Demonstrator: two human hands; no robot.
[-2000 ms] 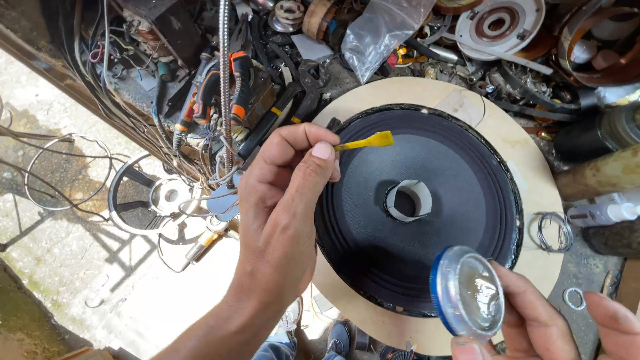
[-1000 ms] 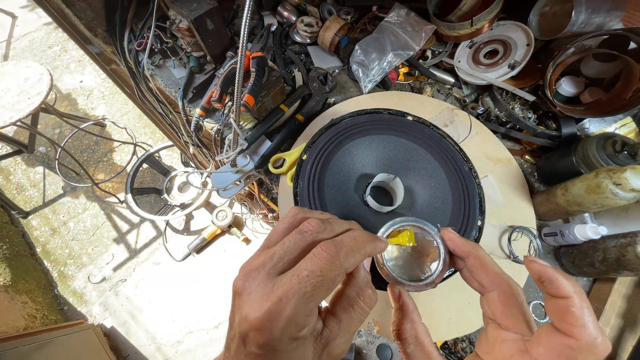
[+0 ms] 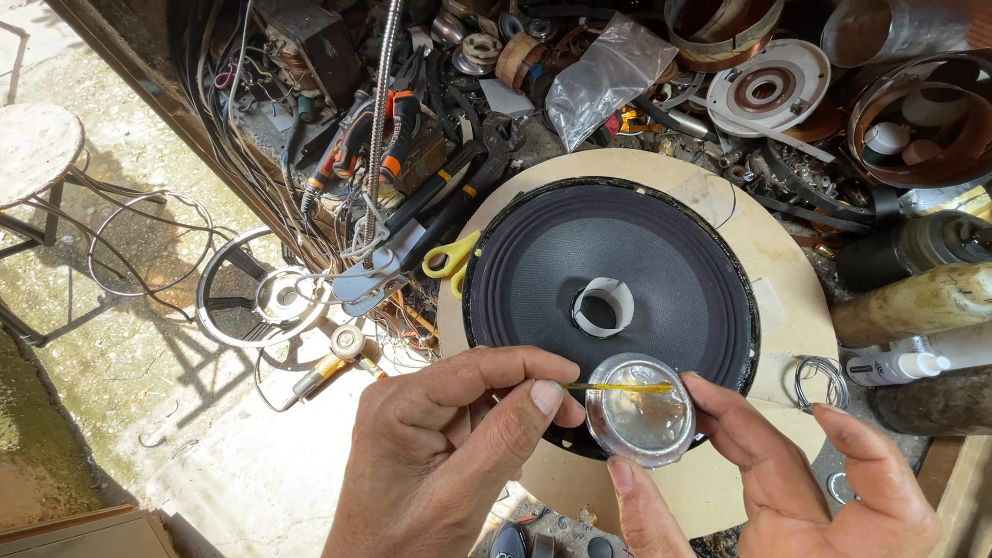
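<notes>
Between its thumb and index finger my left hand pinches a thin yellow applicator, whose flat tip lies over a small round metal tin. Clear, glossy material shows inside that tin. My right hand grips the tin's rim with thumb and fingers, its other fingers spread. Beneath both hands lies a black speaker cone with a pale paper-like tube standing up at its centre. The cone rests on a round pale board. Whether the applicator touches the tin's contents cannot be told.
Yellow-handled scissors, orange-and-black pliers and a flexible metal conduit are left of the board. Behind it are a plastic bag and a white speaker part. A wire coil and a white bottle are at right.
Two seconds ago the applicator was over the cone, away from the tin; now the two are together. The tin, tilted on edge then, now faces up more. The applicator lies flatter than one second ago.
</notes>
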